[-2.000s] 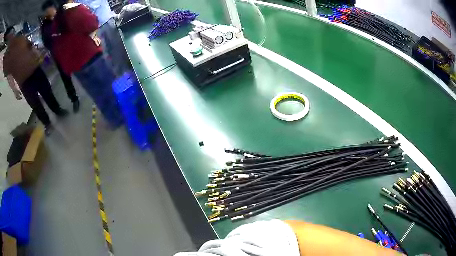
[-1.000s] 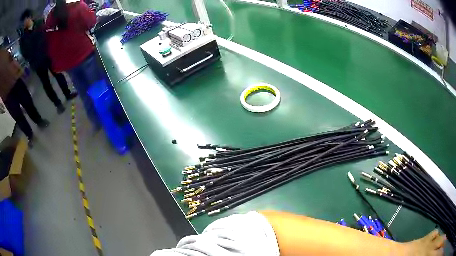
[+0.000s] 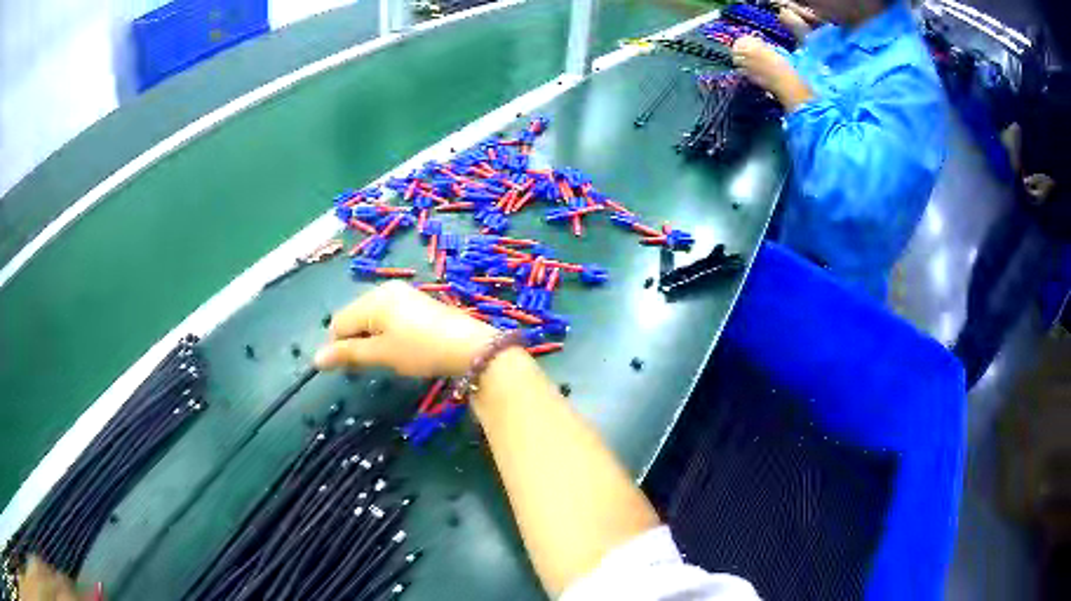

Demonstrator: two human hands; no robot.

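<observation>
My right hand (image 3: 399, 335), with a beaded bracelet at the wrist, pinches the upper end of a single black cable (image 3: 241, 446) between thumb and finger. The cable slants down to the lower left. My left hand (image 3: 49, 585) is cut off at the lower left corner; its fingers and grip cannot be made out. One bundle of black cables (image 3: 112, 452) lies at the left, another (image 3: 311, 517) below my right hand, both with small metal tips. A loose heap of blue-and-red connector pieces (image 3: 487, 252) lies beyond and partly under my right forearm.
Small black pieces (image 3: 637, 364) are scattered on the green bench. A black item (image 3: 699, 272) lies near its right edge. A person in blue (image 3: 869, 141) handles leads farther along. A blue container (image 3: 846, 352) stands beside the bench. A white strip (image 3: 253, 282) borders the back.
The view has swung right, away from the tape ring and bench machine to the connector heap. My right hand has come into view holding a cable; my left forearm has left the view.
</observation>
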